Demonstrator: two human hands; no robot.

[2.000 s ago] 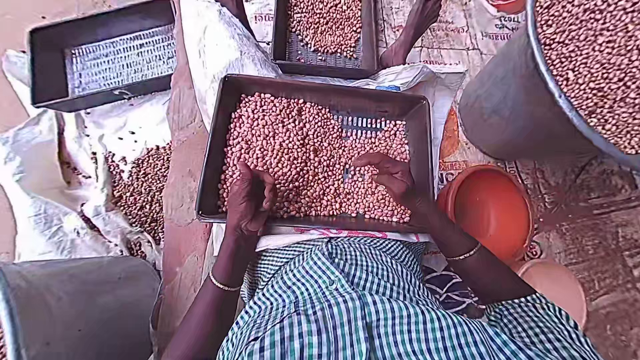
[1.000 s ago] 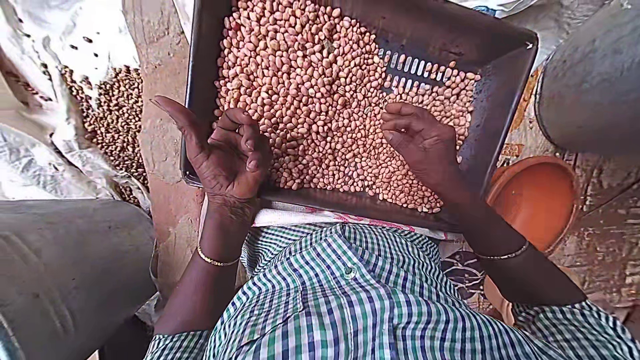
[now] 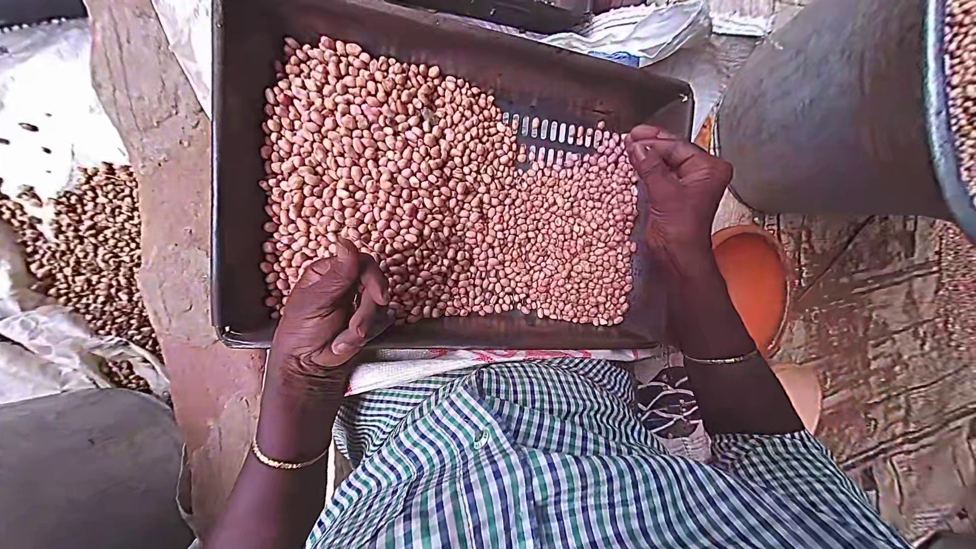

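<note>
A dark slotted tray (image 3: 442, 335) lies in front of me, filled over most of its floor with shelled peanuts (image 3: 396, 168); a few rows of slots show at its upper right. My left hand (image 3: 328, 305) is over the tray's near left part, fingers curled beside the nuts; whether a nut is between them I cannot tell. My right hand (image 3: 679, 191) is at the right side of the tray, thumb and fingertips pinched together above the edge of the pile. What the fingertips hold, if anything, is too small to see.
A large grey metal tub (image 3: 831, 114) holding nuts stands at the upper right. Below it is an orange bowl (image 3: 751, 282). At left, darker nuts (image 3: 99, 252) lie on a white sheet (image 3: 46, 99), above another grey container (image 3: 84, 473). Behind the tray are white plastic sacking and a dark tray edge.
My right hand has moved from over the nuts to the tray's right side. My left hand's fingers, spread a second ago, are more curled. The view has shifted and come closer since the first frame.
</note>
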